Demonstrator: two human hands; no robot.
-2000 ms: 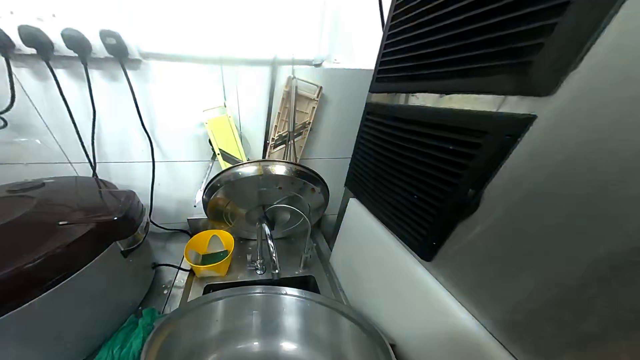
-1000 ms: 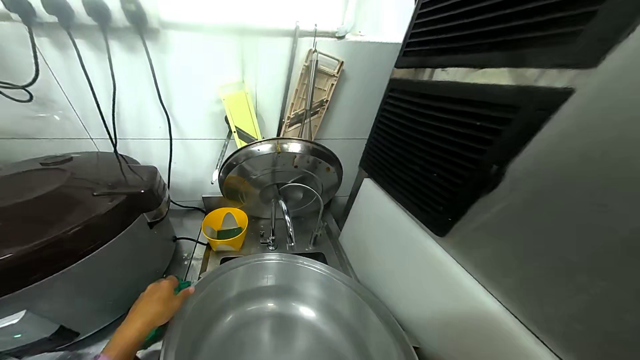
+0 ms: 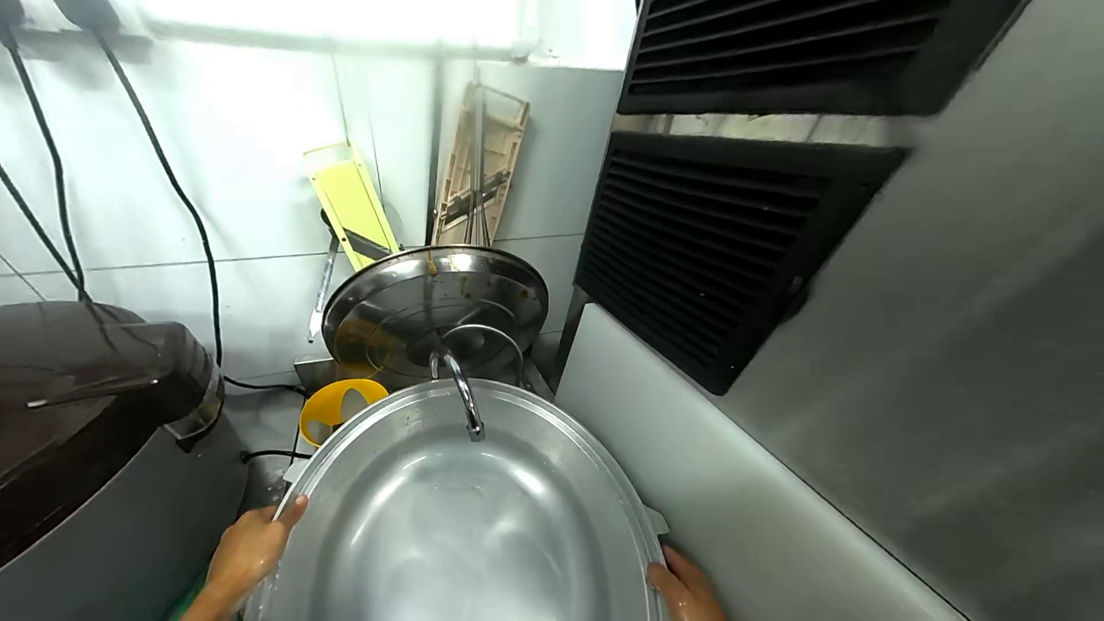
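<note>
A large round metal basin (image 3: 474, 535) fills the lower middle of the view, with a little wetness on its inner wall. My left hand (image 3: 252, 548) grips its left rim, thumb over the edge. On the right rim, below a small side lug, my right hand (image 3: 686, 586) holds on; part of it is cut off by the frame. The chrome faucet (image 3: 463, 392) reaches over the far rim, its spout above the basin. A large stained metal lid (image 3: 414, 302) leans behind the faucet. Beside the far left rim is a yellow plastic container (image 3: 336, 404).
At left stands a big appliance with a dark brown lid (image 3: 78, 388). Black cables (image 3: 185, 198) hang down the tiled wall. A yellow slicer (image 3: 354, 203) and a beige slicer (image 3: 483, 164) lean there. A white panel (image 3: 733, 483) and black louvred vents (image 3: 699, 241) bound the right side.
The basin has moved forward under the faucet spout. My right hand has come into view on its right rim; my left hand is now on the left rim. The view has shifted closer.
</note>
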